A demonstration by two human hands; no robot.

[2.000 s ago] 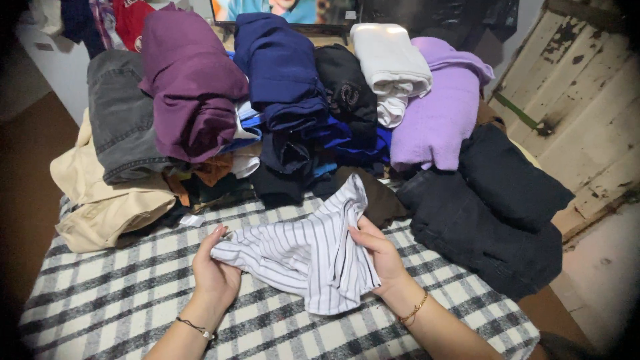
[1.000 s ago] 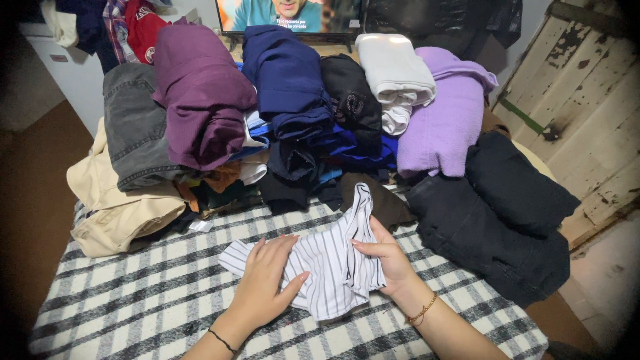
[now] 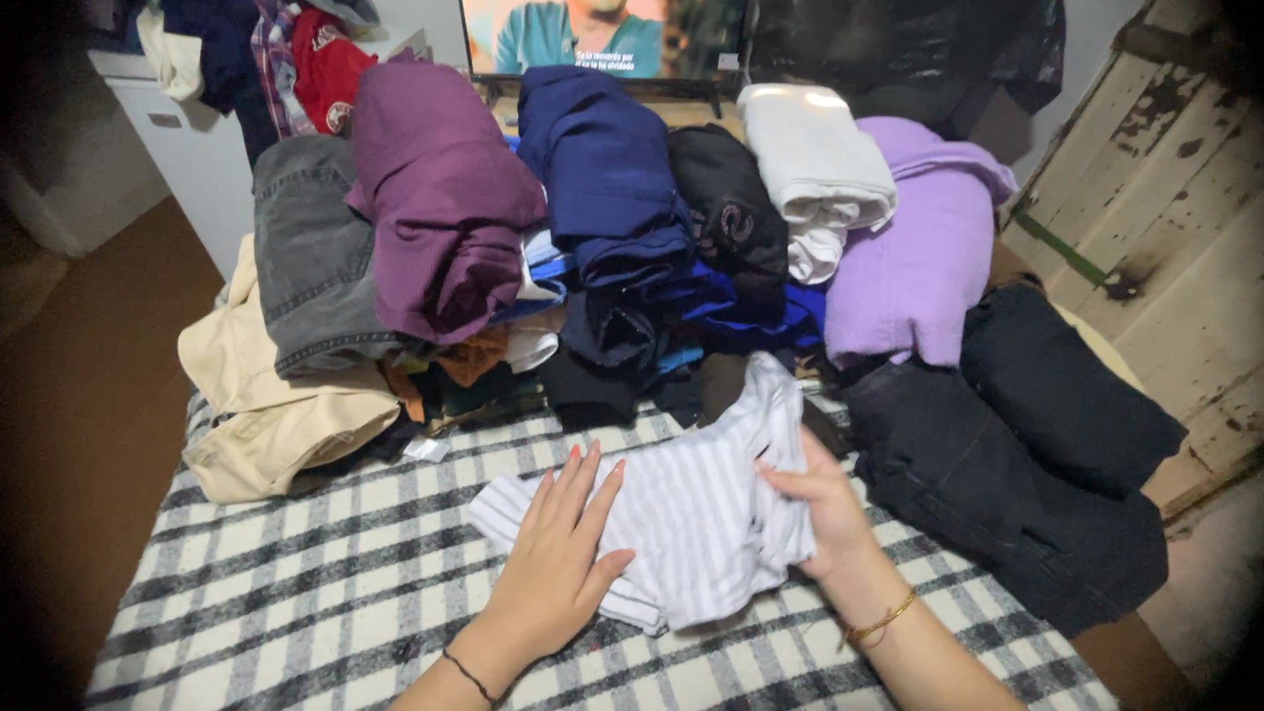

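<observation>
A white garment with dark stripes lies partly folded on a black-and-white checked cloth, its upper right corner raised. My left hand rests flat on the garment's left part, fingers extended and a little apart, with a thin dark band at the wrist. At the garment's right edge, my right hand grips the fabric, thumb in front and the other fingers mostly hidden behind it. A gold-coloured bracelet circles my right wrist.
Beyond the garment are folded clothes: beige, dark grey, maroon, navy, white and lilac. Black garments lie at the right. A screen stands behind, and a weathered wooden door is at right.
Two seconds ago both hands held the striped garment by its sides. My left hand has since moved inward from the left edge and now lies flat on top of the fabric.
</observation>
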